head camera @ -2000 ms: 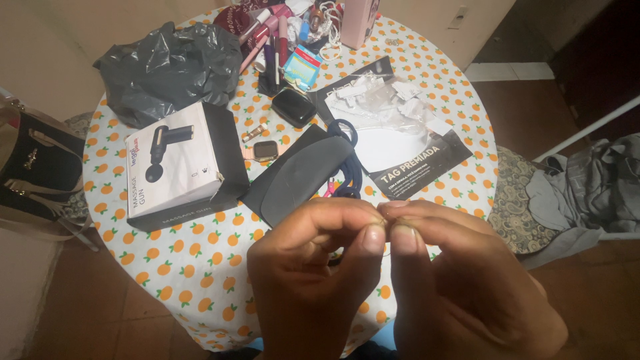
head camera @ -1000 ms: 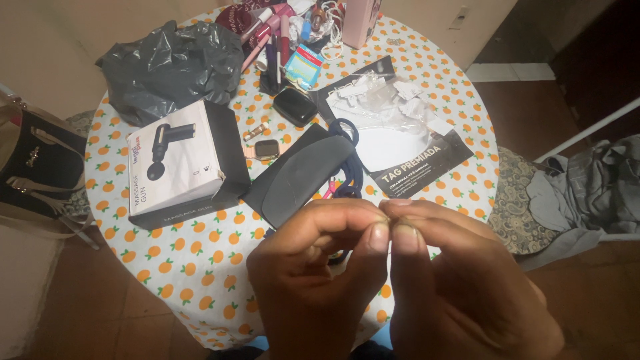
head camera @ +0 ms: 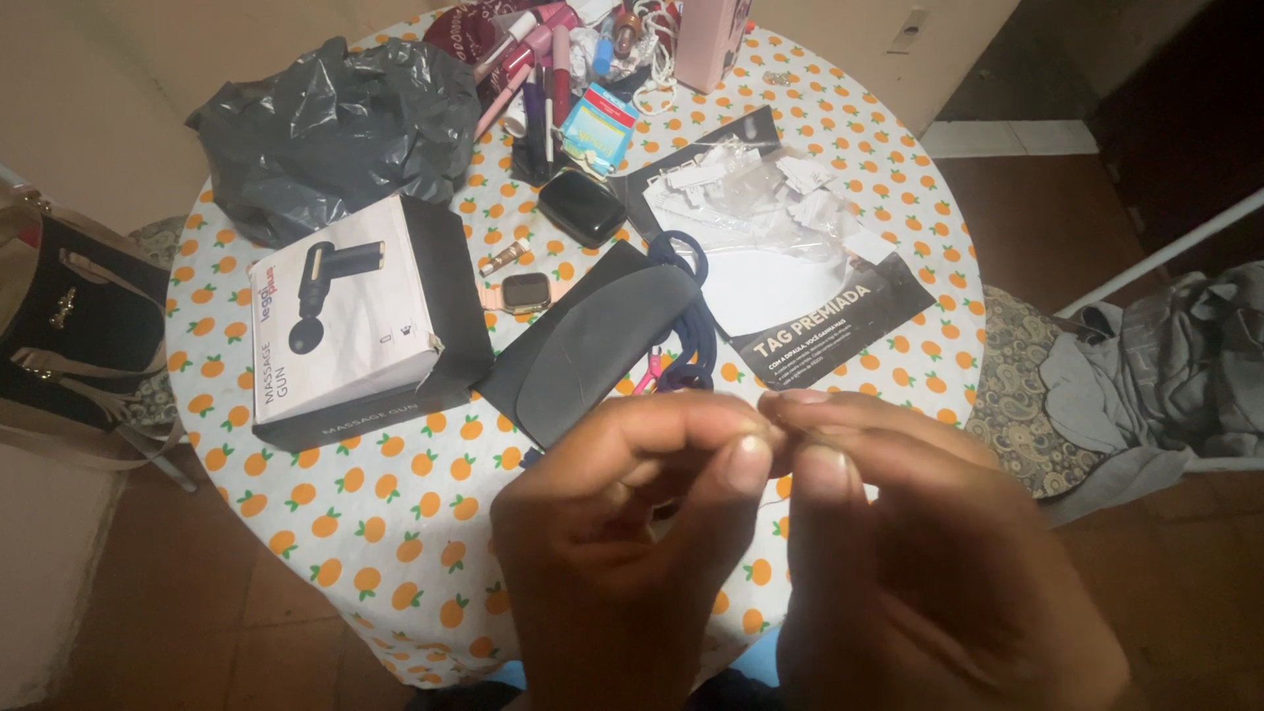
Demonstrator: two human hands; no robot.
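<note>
My left hand (head camera: 632, 513) and my right hand (head camera: 918, 533) are raised over the near side of the round table, thumbs and fingertips pinched together and meeting. Whatever lies between the fingertips is too small or hidden to make out. Just beyond my left hand a dark grey eyeglass case (head camera: 602, 346) rests on a flat black piece. Beside it are a coiled navy blue cord (head camera: 691, 341) and a pink item (head camera: 648, 370), partly behind my fingers. A smartwatch with a pink strap (head camera: 525, 292) lies to the left of the case, near a small tube (head camera: 505, 258).
A massage gun box (head camera: 346, 316) and a grey plastic bag (head camera: 341, 133) occupy the left of the table (head camera: 405, 553). Behind are a black rounded case (head camera: 583, 206), cosmetics tubes (head camera: 561, 74) and a pink box (head camera: 711, 39). Crumpled clear plastic (head camera: 780, 197) covers a printed black-and-white sheet (head camera: 839, 336).
</note>
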